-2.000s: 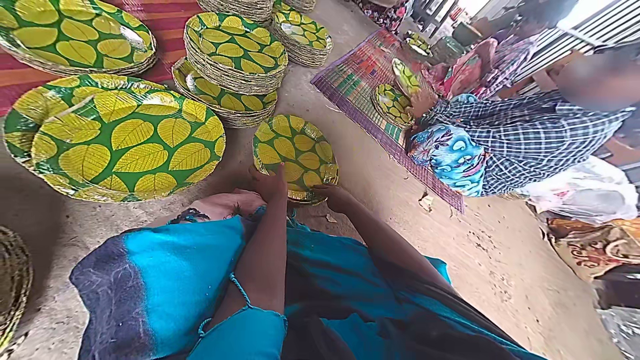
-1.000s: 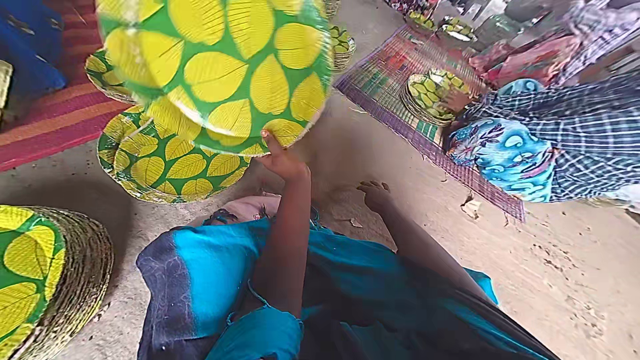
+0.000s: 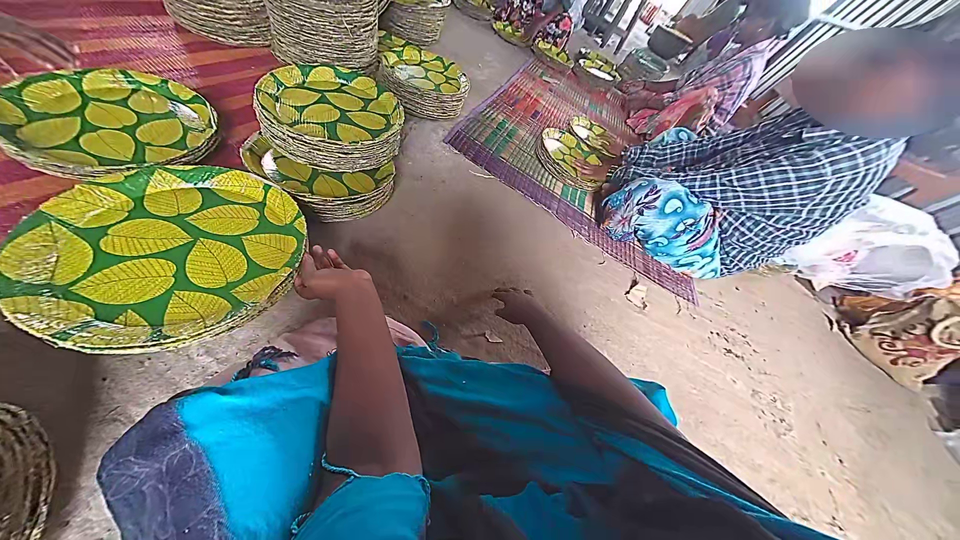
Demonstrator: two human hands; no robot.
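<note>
My left hand [image 3: 330,274] is beside the right rim of a large round woven plate [image 3: 154,251] with a green and yellow leaf print, its fingers partly spread; whether they touch the rim is unclear. This plate tops a low pile at the left. My right hand [image 3: 516,305] hovers over or rests on the bare ground in front of me, fingers loosely extended, holding nothing. Just beyond the left hand, a stack of smaller leaf-print plates [image 3: 328,109] leans on another stack [image 3: 322,184].
More leaf-print plates [image 3: 105,120] lie on a red striped mat [image 3: 150,56] at the left. Plain-sided stacks [image 3: 322,30] stand behind. At the right a person in checked cloth [image 3: 757,184] sits at a woven mat [image 3: 517,127], near a white plastic bag [image 3: 877,244].
Two seconds ago both hands held a round leaf-print plate before my lap. One second ago my left hand held a plate up at the left; now it holds none. The right hand let go.
</note>
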